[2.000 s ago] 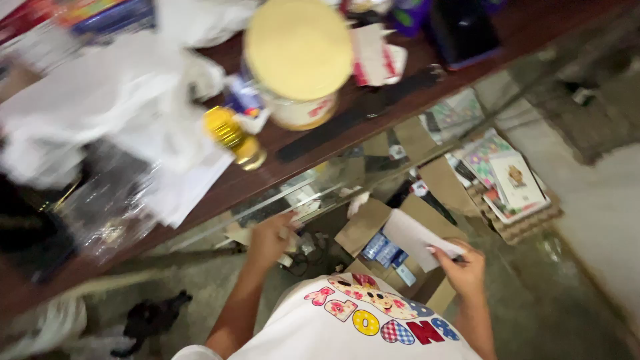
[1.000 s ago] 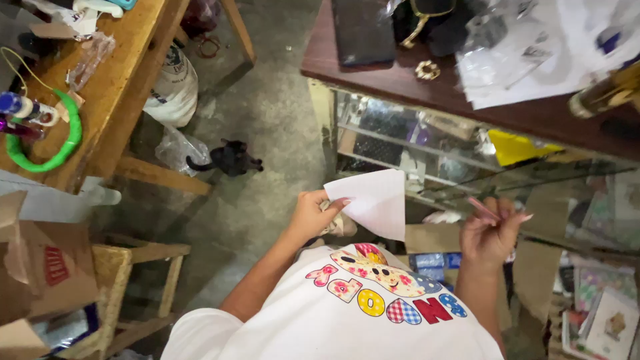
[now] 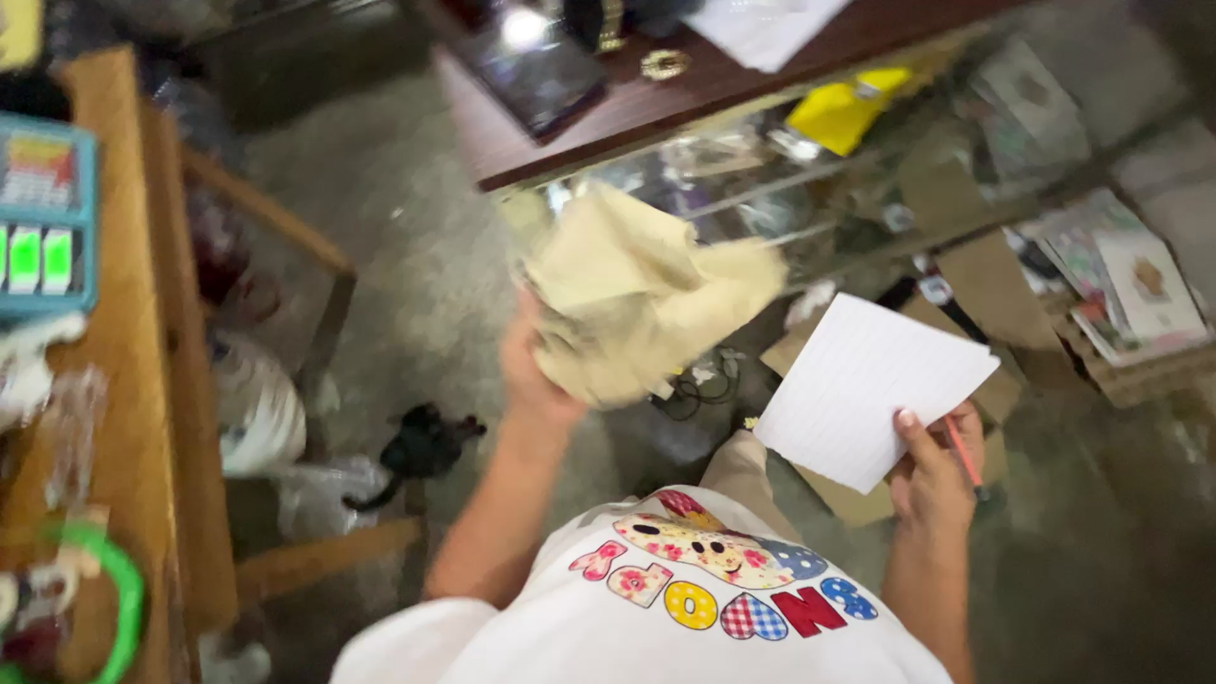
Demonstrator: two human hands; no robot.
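Note:
My left hand (image 3: 543, 366) holds a crumpled, blurred piece of cream-coloured cloth (image 3: 646, 285) by its left side, above the floor beside the glass display case. To its right, my right hand (image 3: 936, 465) grips a sheet of white lined paper (image 3: 869, 389) between thumb and fingers. A thin red pen or pencil (image 3: 961, 448) is also in that hand, slanting beside the paper. The cloth and the paper do not touch. Part of my left hand's fingers is hidden behind the cloth.
The dark wooden top (image 3: 579, 142) of the glass case juts in ahead, bearing a dark tablet-like object (image 3: 546, 81). At the left stands a wooden table (image 3: 142, 380) with a green ring (image 3: 123, 598). A black cat (image 3: 423, 445) is on the floor; cardboard (image 3: 1007, 294) lies at the right.
The cream cloth is now in my left hand, which held the white paper one second ago. The paper is now in my right hand together with the red pen or pencil.

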